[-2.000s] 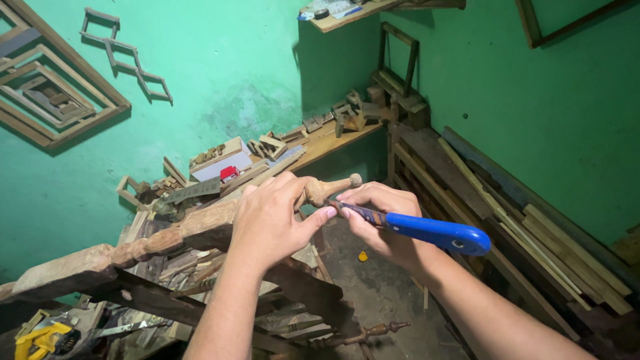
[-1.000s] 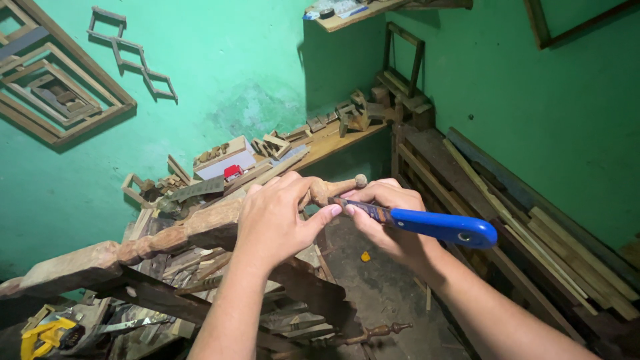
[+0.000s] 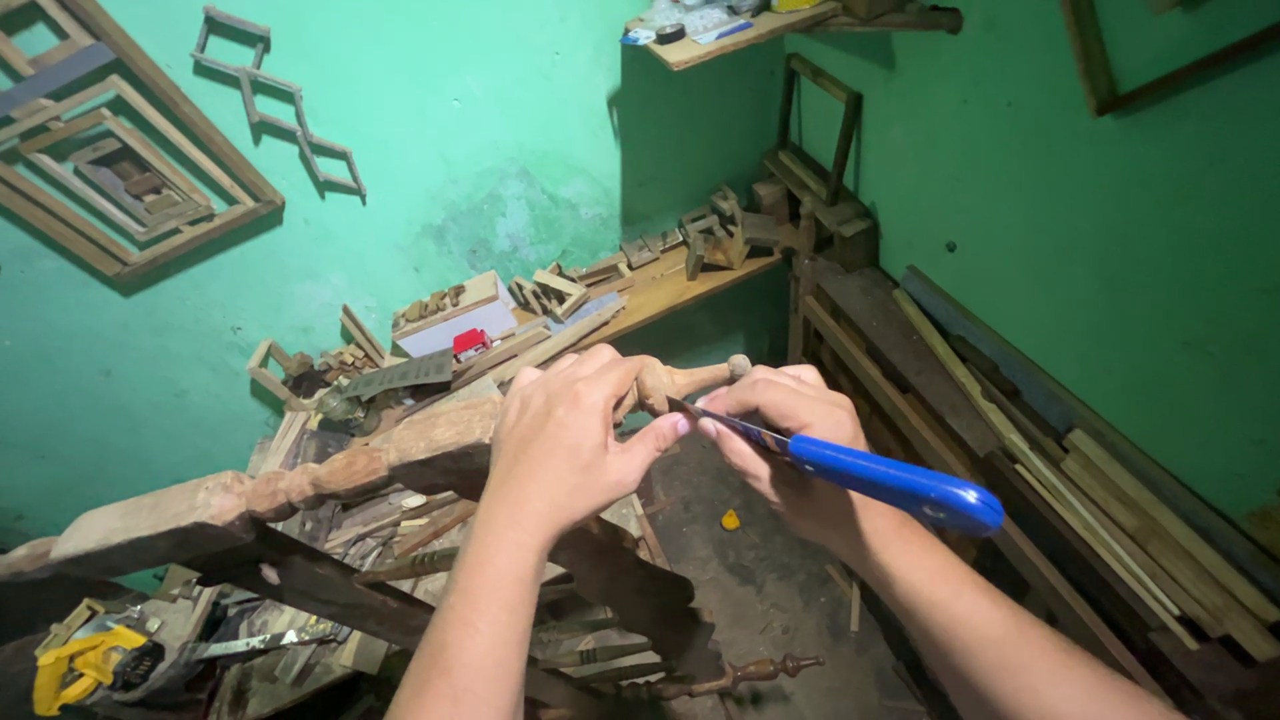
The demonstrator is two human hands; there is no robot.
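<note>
A turned wooden post (image 3: 430, 435), part of a piece of wooden furniture, runs from the lower left to a narrow finial with a small knob (image 3: 738, 367). My left hand (image 3: 570, 440) is wrapped over the post just behind the finial, its thumb near the blade. With its fingers, my right hand (image 3: 790, 430) pinches the metal blade of a knife with a blue handle (image 3: 895, 482). The blade's tip lies at the rounded bulb (image 3: 653, 386) below the finial; the handle points out to the right, past my palm.
A bench (image 3: 660, 295) along the wall holds wood offcuts. Long boards (image 3: 1110, 520) lie at the right. A yellow-handled saw (image 3: 90, 665) is at lower left. Another turned spindle (image 3: 750, 675) shows low down, and a shelf (image 3: 740, 38) juts out above.
</note>
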